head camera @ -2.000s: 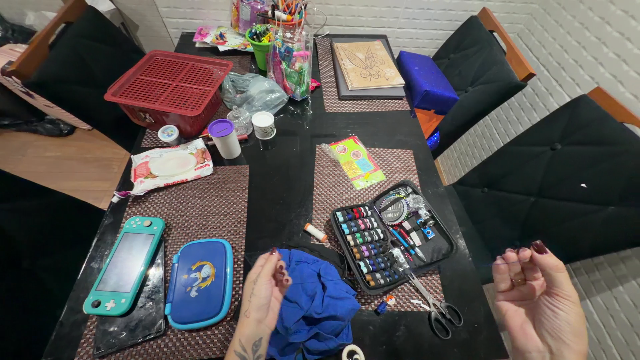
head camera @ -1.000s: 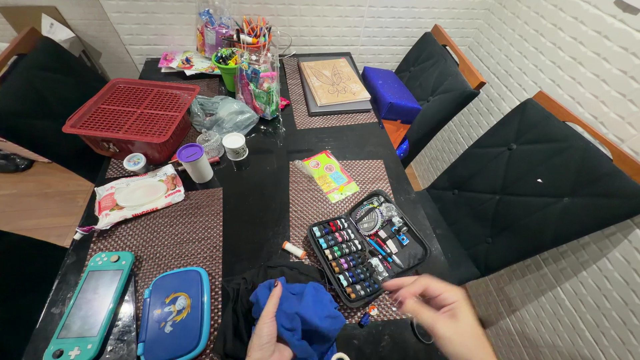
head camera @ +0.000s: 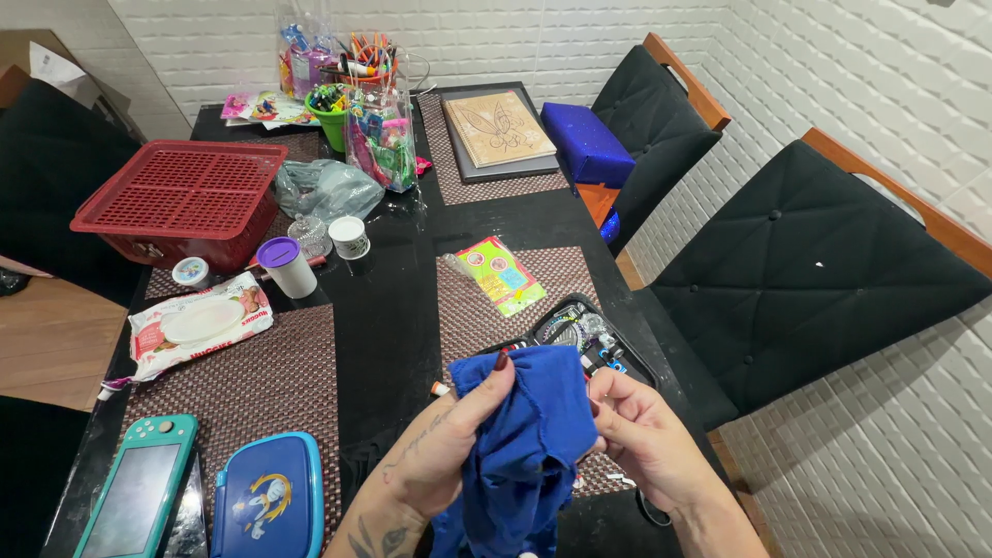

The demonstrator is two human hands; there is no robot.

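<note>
My left hand (head camera: pixel 457 434) grips a piece of blue fabric (head camera: pixel 523 465), its thumb pressed on the cloth near a stitched seam. At the fabric's right edge, my right hand (head camera: pixel 647 438) has thumb and forefinger pinched together; whether it holds the cloth or something thin such as a needle cannot be told. Behind the raised fabric lies an open black sewing kit case (head camera: pixel 639 360), its thread side mostly hidden. Part of a scissors handle (head camera: pixel 651 510) shows beside my right wrist. An orange-capped small tube (head camera: pixel 440 388) lies by my left hand.
A teal handheld game console (head camera: pixel 139 488) and a blue case (head camera: pixel 267 496) lie at the left. Beyond are a wipes pack (head camera: pixel 201 322), a purple-lidded container (head camera: pixel 288 267), a red basket (head camera: pixel 178 190), a green-yellow packet (head camera: pixel 502 275) and a notebook (head camera: pixel 500 128). Black chairs (head camera: pixel 821 279) flank the table.
The blue fabric, lying on the table two seconds ago, is now raised in my left hand. My right hand has come in from the right to the fabric's edge.
</note>
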